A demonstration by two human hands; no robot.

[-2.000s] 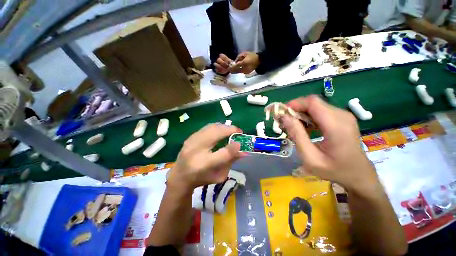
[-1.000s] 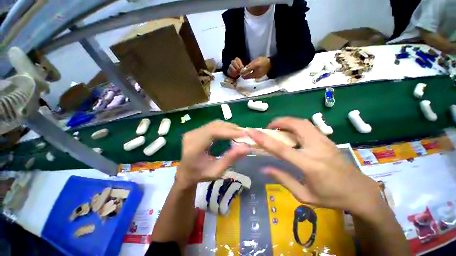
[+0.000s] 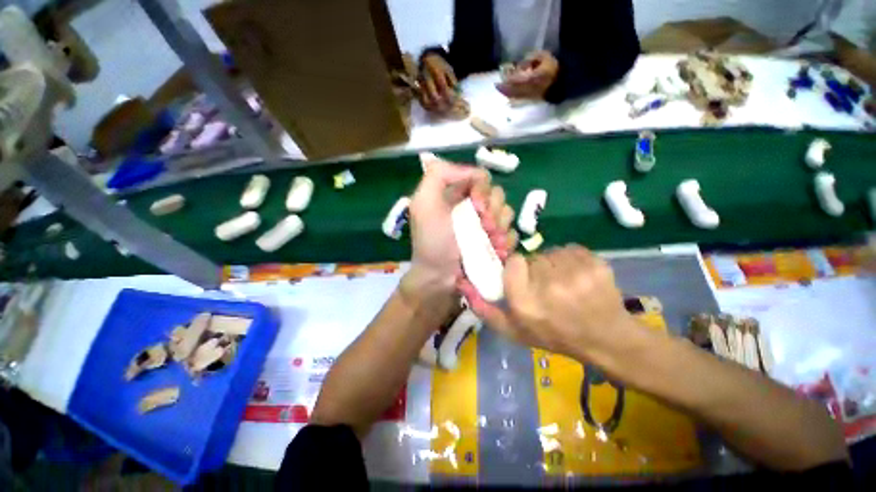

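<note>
A white oblong unit [image 3: 476, 252] is held upright and slightly tilted between my two hands, above the near edge of the green belt; no blue or green inside shows. My left hand [image 3: 445, 223] is wrapped around its upper part, fingers on its right side. My right hand [image 3: 560, 296] grips its lower end with curled fingers and thumb. White curved housings with dark stripes [image 3: 455, 340] lie on the mat below, partly hidden by my left wrist and right hand.
The green conveyor belt [image 3: 370, 197] carries scattered white pieces. A blue tray [image 3: 182, 437] with tan pieces is at left. Beige strips [image 3: 735, 340] lie right of the printed mat [image 3: 615, 437]. A person [image 3: 547, 43] works across the belt beside a cardboard box [image 3: 312, 77].
The open housing with blue battery seen two seconds ago is no longer visible in my hands. The held white unit has turned from lying across to upright, and my hands grip it more tightly.
</note>
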